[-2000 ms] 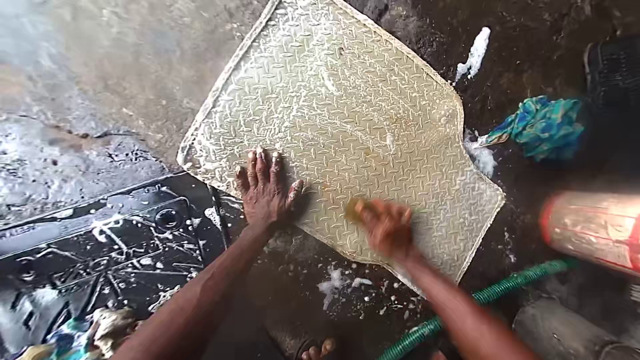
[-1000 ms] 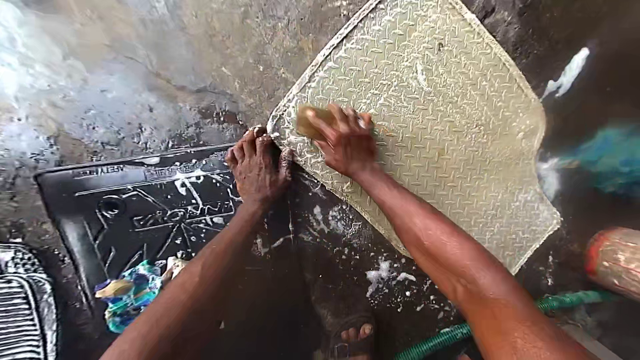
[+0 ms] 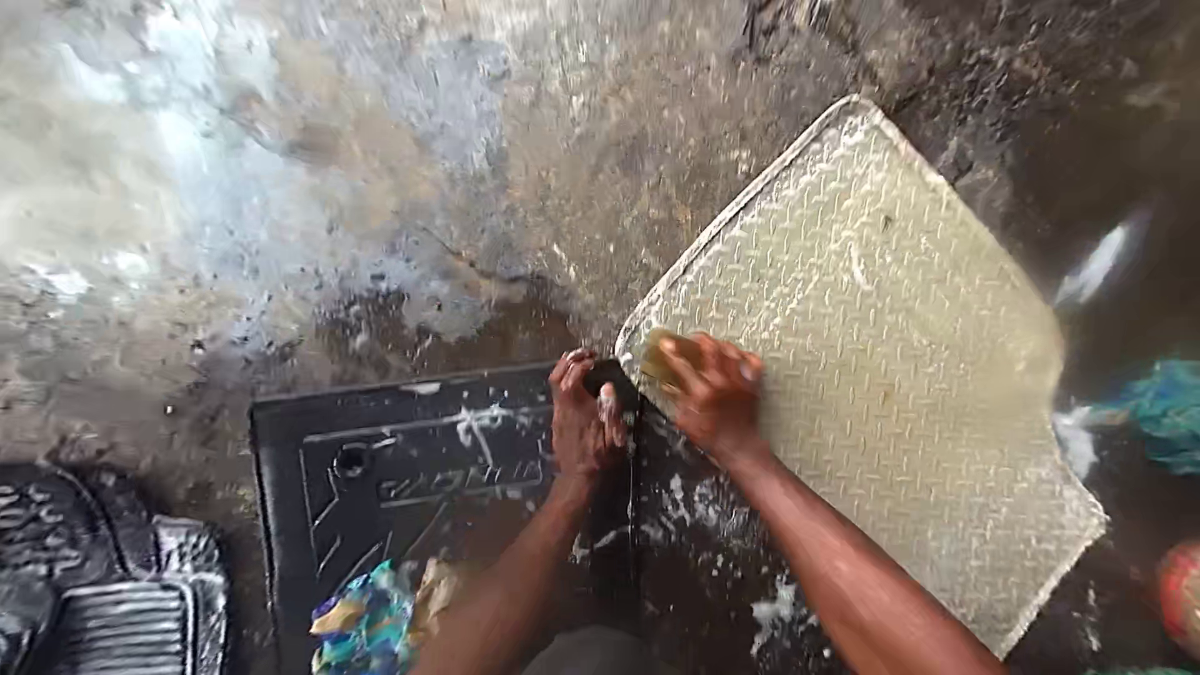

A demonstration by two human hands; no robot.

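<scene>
A beige floor mat point(image 3: 900, 375) with a raised tread pattern and soap suds lies on the wet ground at the right. My right hand point(image 3: 717, 389) presses a brownish scrubbing block point(image 3: 670, 361), perhaps a brush or sponge, on the mat's left corner. My left hand point(image 3: 589, 412) is at that same corner, fingers curled around a dark edge there; whether this is the mat's underside or the black mat cannot be told. Below and left of it lies a black rubber mat point(image 3: 403, 469) with raised lettering and suds.
Another black ribbed mat point(image 3: 122, 609) lies at the lower left. A multicoloured cloth point(image 3: 366, 614) rests on the black mat. At the right edge are a blue-green cloth point(image 3: 1162, 412) and part of a red container point(image 3: 1183, 586). Foam point(image 3: 778, 609) spots the ground.
Two seconds ago both hands were on the lower part of the beige mat; now they are at its left corner. My left hand's fingers, spread before, have curled. The view has shifted left.
</scene>
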